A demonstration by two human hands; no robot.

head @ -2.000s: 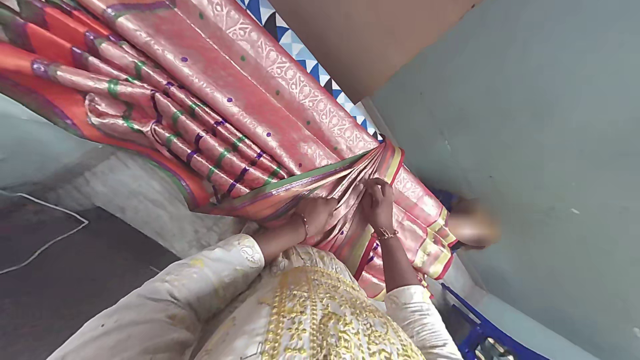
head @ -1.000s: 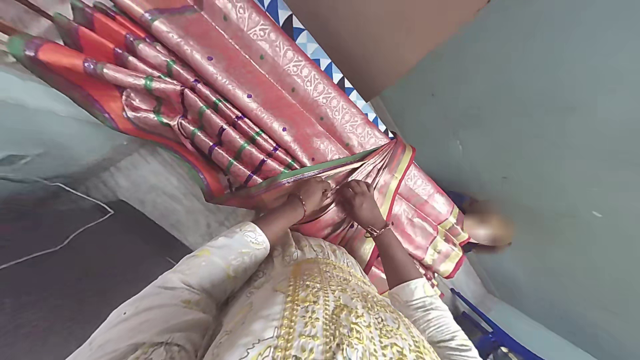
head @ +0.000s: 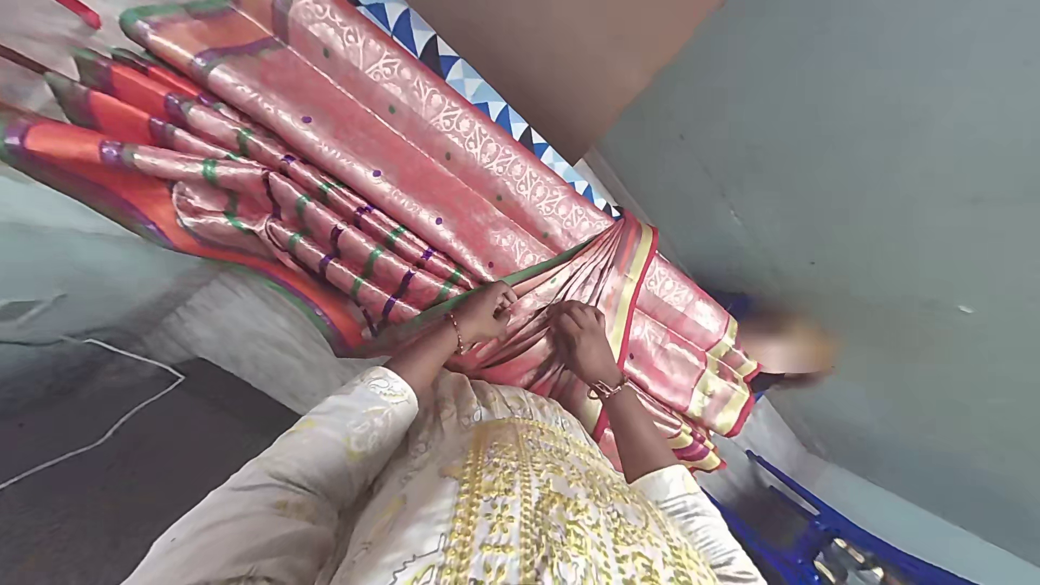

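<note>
A pink and red silk sari (head: 422,171) with a pale woven border is draped in front of me, apparently on an upright form or a person; the view is tilted. Gathered pleats fan out from a point near its middle. My left hand (head: 486,313), a bracelet at its wrist, has its fingers bent on the cloth beside the green edge. My right hand (head: 581,333), also with a bracelet, rests its curled fingertips on the gathered folds next to the red and yellow border. Whether either hand pinches the cloth is hidden by the fingers.
Behind the sari runs a blue and white triangle-patterned surface (head: 487,97) beside a brown panel (head: 561,65). A grey-green wall (head: 845,179) stands at right. A blue plastic chair (head: 812,520) is at lower right, and a white cable (head: 122,418) crosses the dark surface at left. A blurred round shape (head: 792,345) adjoins the sari.
My hands stay at the gathered folds and are now slightly farther apart, with the fingers in a different pose. The pleats between them show more openly.
</note>
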